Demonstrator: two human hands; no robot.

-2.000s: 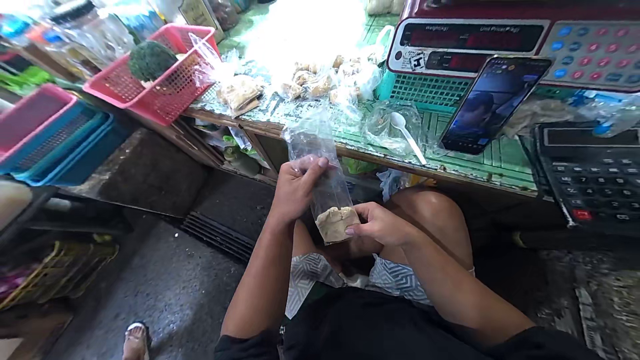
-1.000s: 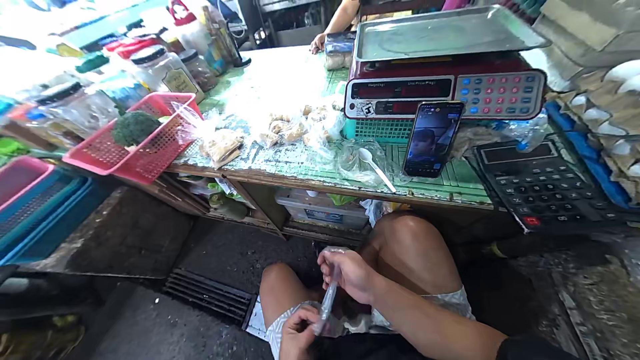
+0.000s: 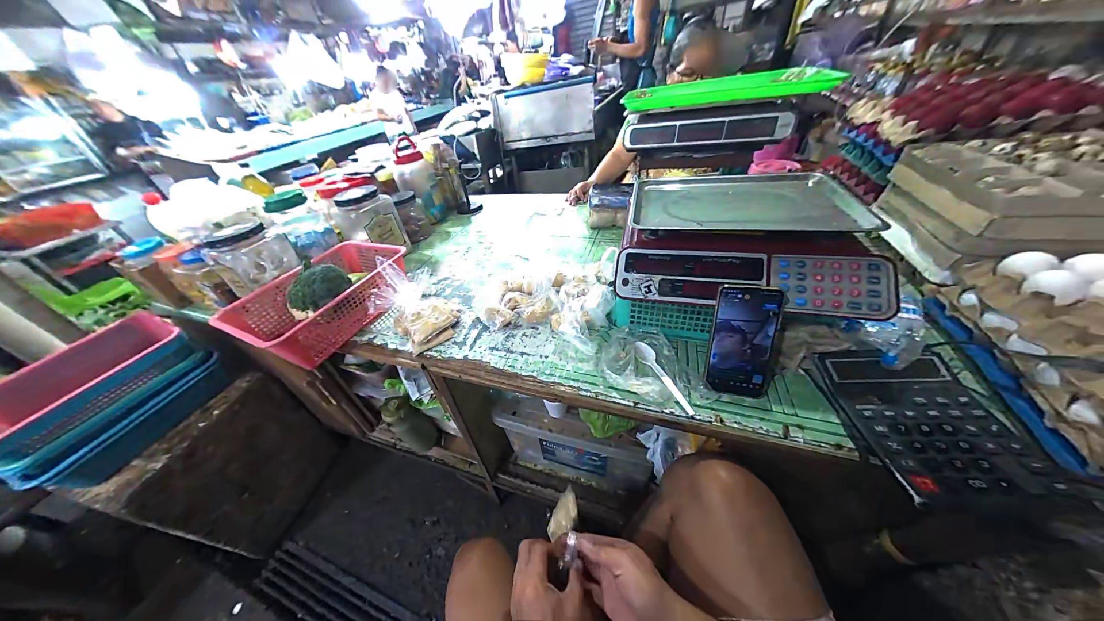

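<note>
Low between my knees, a small clear plastic bag with pale beige contents (image 3: 563, 515) stands up from my fingers. My left hand (image 3: 543, 580) and my right hand (image 3: 617, 573) meet at its gathered neck, both closed on the twisted plastic. On the green counter above lie filled clear bags: one with tan pieces (image 3: 427, 321) at the left, several with light brown pieces (image 3: 526, 302) in the middle. A white plastic spoon (image 3: 662, 377) rests on a loose clear bag (image 3: 623, 362). The smartphone (image 3: 746, 341) leans against the red digital scale (image 3: 750, 280).
A pink basket (image 3: 315, 341) holding broccoli (image 3: 317, 289) sits at the counter's left end, near lidded jars (image 3: 366, 216). At the right are a black calculator (image 3: 931, 423) and egg trays (image 3: 1035, 345). Across the counter, a person's hand (image 3: 580, 191) rests beside a second scale (image 3: 711, 129).
The bag was held stretched out between both hands; now its neck is gathered and twisted, and both hands are together at it. The view has tilted up, showing more beyond the counter.
</note>
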